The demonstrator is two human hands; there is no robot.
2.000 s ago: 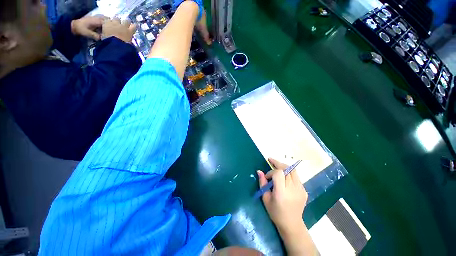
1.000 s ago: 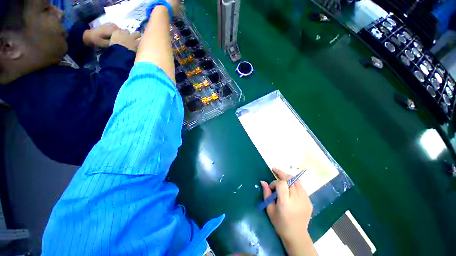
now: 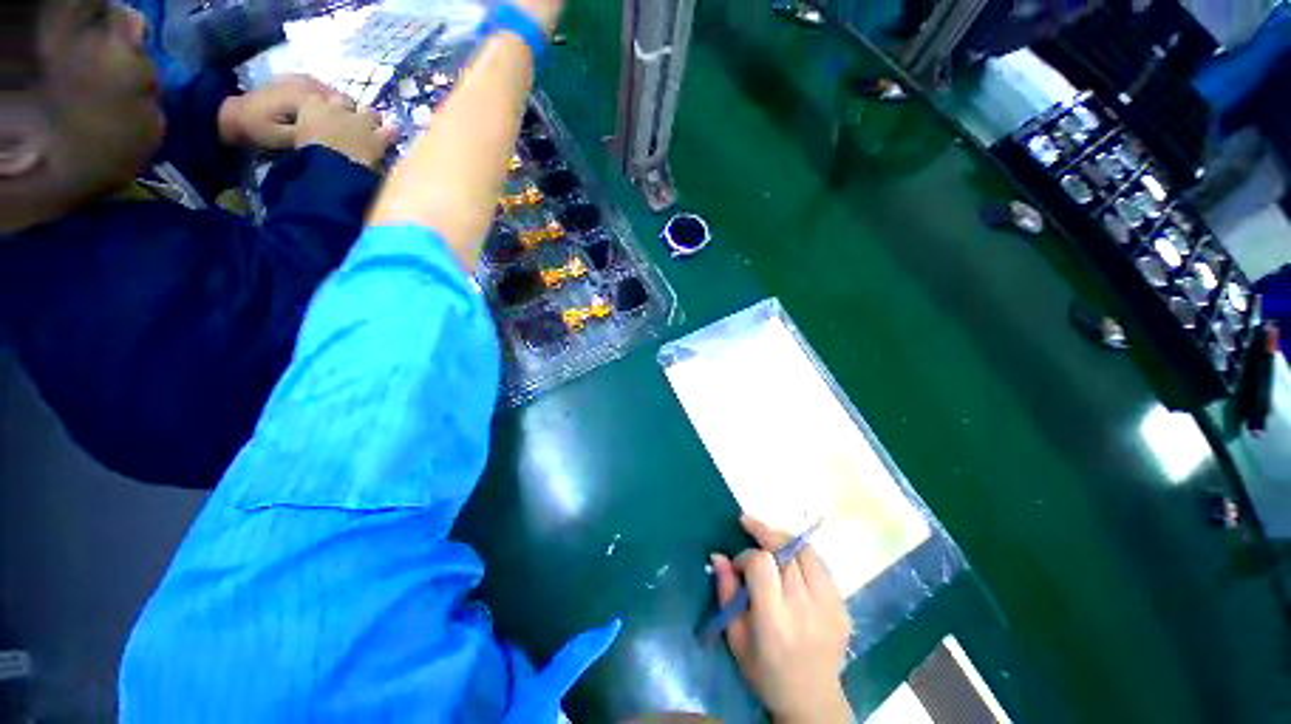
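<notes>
My right hand (image 3: pixel 789 620) holds slim dark tweezers (image 3: pixel 736 608) at the near end of a large cream sheet (image 3: pixel 786 431) in a clear bag. The tips point up and right over the sheet. My left arm, in a blue striped sleeve, stretches over a clear blister tray (image 3: pixel 545 371) with rows of black parts and orange flex. Only a sliver of my left hand (image 3: pixel 544 12) shows above a blue wristband, cut off by the top edge; its fingers and any held thing are hidden. A striped adhesive sheet (image 3: pixel 951 685) is partly cut off at the bottom.
A round ring part (image 3: pixel 685 235) lies beside a metal post (image 3: pixel 649 113). A person's hands (image 3: pixel 309 120) work at the upper left. Several modules (image 3: pixel 1099 327) lie along the far side, near a black tray of round parts (image 3: pixel 1133 212). Tiny scraps (image 3: pixel 658 576) lie near my right hand.
The bench items sit lower in view and the striped sheet is more cut off. My left arm remains stretched over the tray. My right hand still holds the tweezers by the cream sheet.
</notes>
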